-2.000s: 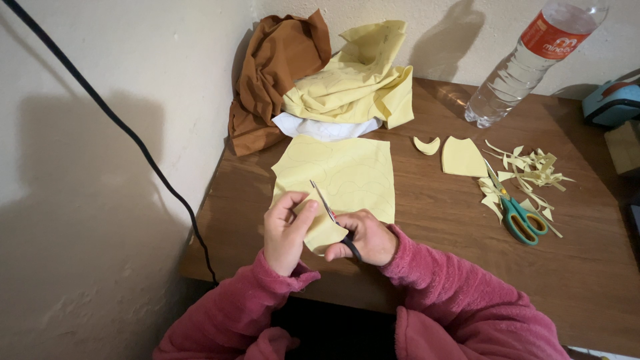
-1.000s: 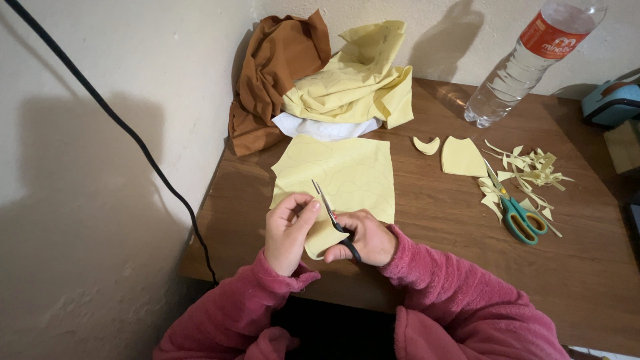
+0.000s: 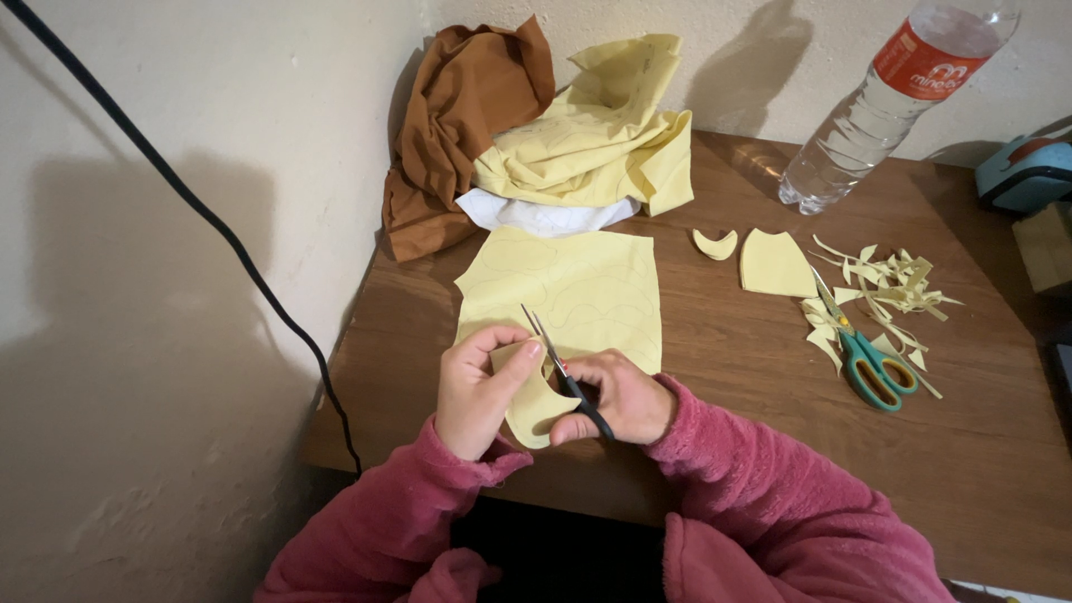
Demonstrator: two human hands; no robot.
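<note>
Between thumb and fingers, my left hand [image 3: 481, 389] pinches a small piece of yellow fabric [image 3: 536, 408] with a curved edge. My right hand [image 3: 621, 398] holds black-handled scissors [image 3: 578, 398], their narrow blades slightly apart and pointing up and left beside my left fingertips. Part of the blades is hidden by the fabric and fingers. Behind both hands a larger yellow fabric sheet [image 3: 586, 280] with faint drawn outlines lies flat. To its right are a crescent-shaped yellow piece [image 3: 715, 244] and a yellow panel with a curved top [image 3: 775, 266].
Green-handled scissors [image 3: 875, 368] lie by yellow fabric scraps [image 3: 909, 289] on the wooden table [image 3: 754, 469]. Crumpled brown fabric [image 3: 469, 100], yellow fabric [image 3: 578, 151] and white fabric [image 3: 553, 213] are heaped at the wall. A plastic bottle [image 3: 863, 134] stands at the back; a black cable [image 3: 226, 230] hangs left.
The small yellow piece has shifted in my left hand, and more of its curved edge shows. The scissors' blades have changed angle slightly beside it.
</note>
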